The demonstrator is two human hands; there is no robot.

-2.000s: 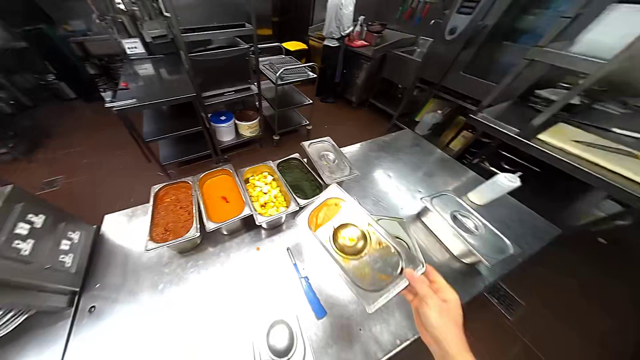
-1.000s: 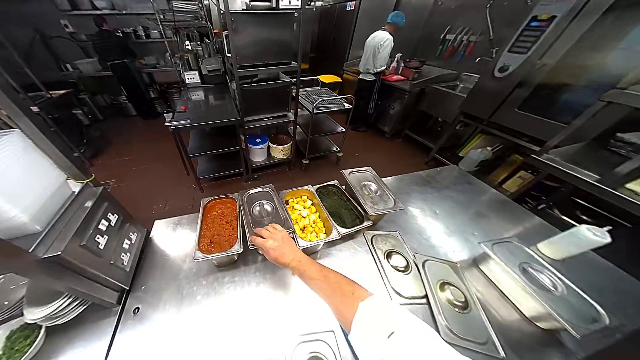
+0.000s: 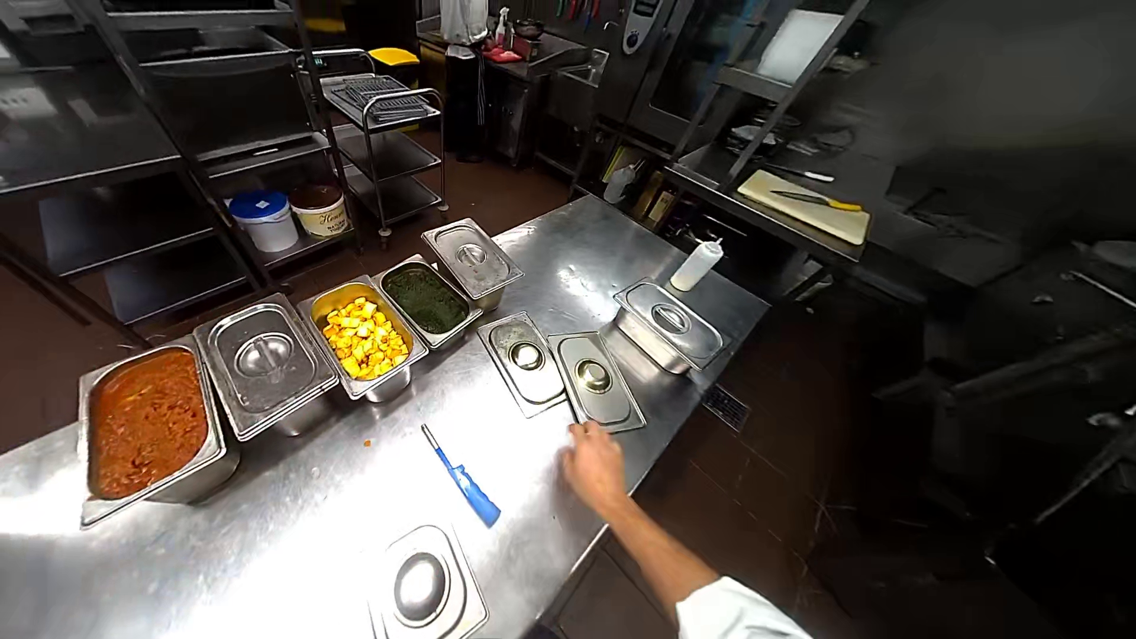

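Note:
My right hand (image 3: 595, 466) is at the near edge of a steel pan lid (image 3: 602, 383) on the worktable; its fingers are bent over that edge, and whether they grip it is unclear. Another steel lid (image 3: 524, 364) lies beside it on the left. A row of steel pans holds red-brown sauce (image 3: 149, 422), yellow cubes (image 3: 366, 339) and a dark green mix (image 3: 428, 300). A lid (image 3: 264, 357) covers the pan between the sauce and the cubes. A blue-handled utensil (image 3: 463, 477) and one more lid (image 3: 428, 586) lie nearer. My left hand is out of view.
A lidded pan (image 3: 670, 321) and a white squeeze bottle (image 3: 697, 266) stand toward the right table edge. Another lidded pan (image 3: 472, 257) ends the row. Beyond are a wheeled trolley (image 3: 390, 115), buckets (image 3: 264, 220), a cutting board with a knife (image 3: 803, 206) and a co-worker (image 3: 463, 80).
My right hand has moved from the lid on the second pan to the loose lids on the right. That pan showed orange sauce two seconds ago and is now covered. The view has swung right.

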